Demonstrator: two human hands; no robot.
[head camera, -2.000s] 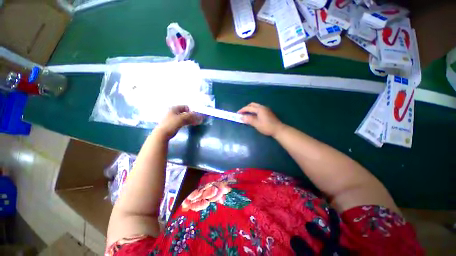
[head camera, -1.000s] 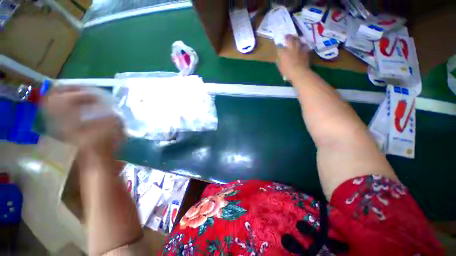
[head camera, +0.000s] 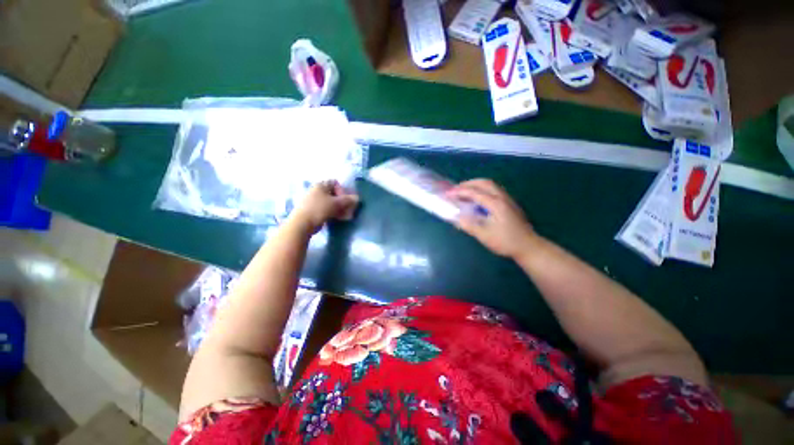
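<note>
My right hand (head camera: 492, 215) holds a slim white retail box (head camera: 413, 187) by its right end above the green bench; the box is slightly blurred. My left hand (head camera: 331, 204) is at the lower right edge of the pile of clear plastic bags (head camera: 261, 161), with its fingers closed together. It seems to pinch a bag's edge, but glare hides this. The box's left end is just to the right of my left hand, with a small gap between them.
A supply carton (head camera: 435, 78) with loose boxes stands at the back right. Two boxes (head camera: 696, 204) lie in front of it. A pink and white item (head camera: 312, 74) lies beyond the bags. A bottle (head camera: 87, 141) is far left. An open carton (head camera: 144, 295) with bagged boxes is below the bench.
My left hand has come back from the far left to the bag pile. My right hand has come back from the supply carton with a box. Another box now shows its red picture at the carton's edge.
</note>
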